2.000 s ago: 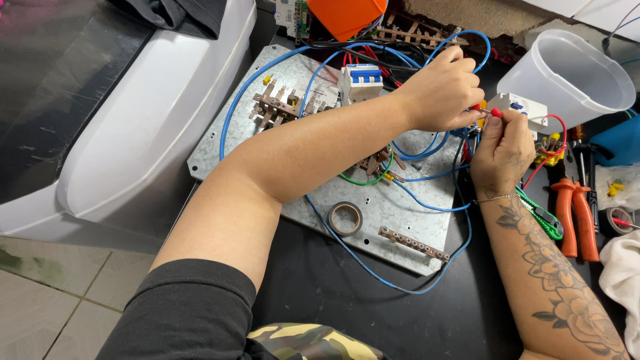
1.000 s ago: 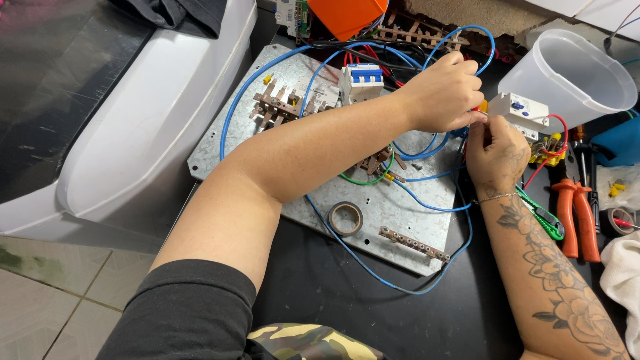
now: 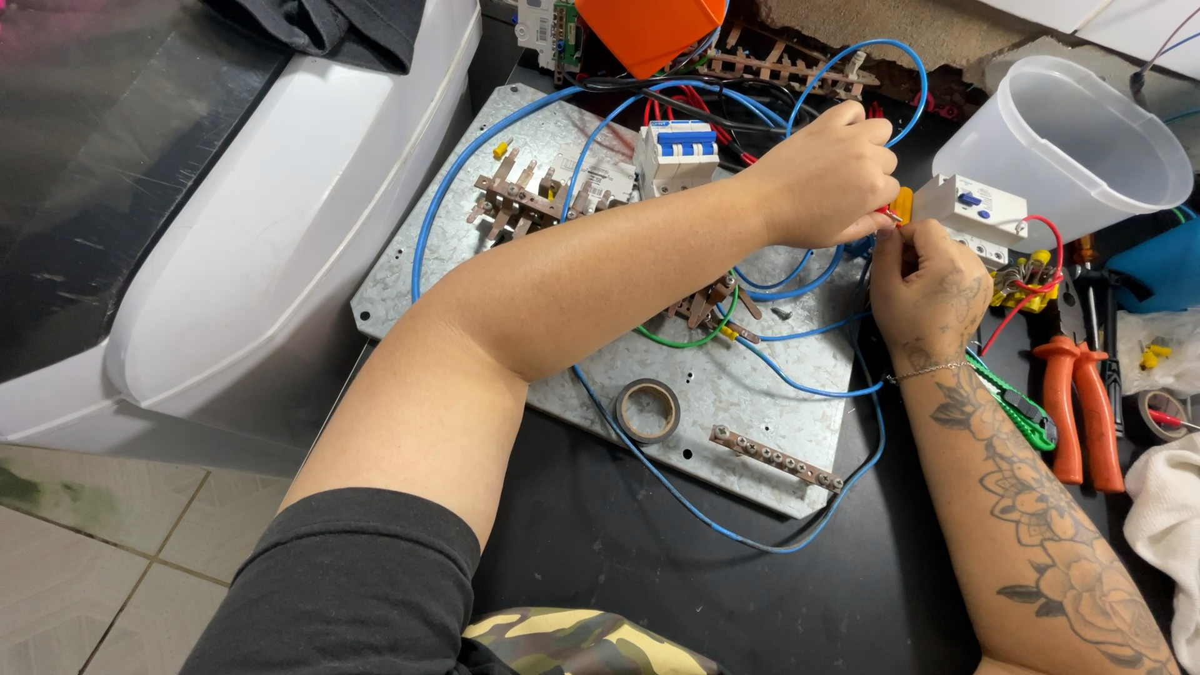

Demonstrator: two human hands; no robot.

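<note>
My left hand [image 3: 830, 178] and my right hand [image 3: 933, 286] meet above the right edge of a galvanized metal plate [image 3: 797, 441]. A small red piece [image 3: 884, 212] with a bare metal end shows at my left fingertips; the fingers hide most of it. My right thumb and forefinger are pinched close beside it, and what they hold is hidden. On the plate are a circuit breaker with blue levers [image 3: 680, 155], copper busbars [image 3: 516, 202], a roll of dark tape [image 3: 647, 411] and a terminal bar with screws [image 3: 773, 457]. A white modular device [image 3: 980, 206] stands just beyond my right hand.
Blue wire [image 3: 689, 511] loops around the plate. A translucent plastic tub [image 3: 1059, 150] stands at the upper right. Orange-handled pliers [image 3: 1078, 412], a green utility knife [image 3: 1022, 408] and a white cloth [image 3: 1167, 525] lie right of my right forearm. An orange object [image 3: 652, 28] is at the top.
Two seconds ago red pieces showed more openly between both hands; my fingers now cover more of them. My right hand has turned and closed in slightly. The arms have barely moved.
</note>
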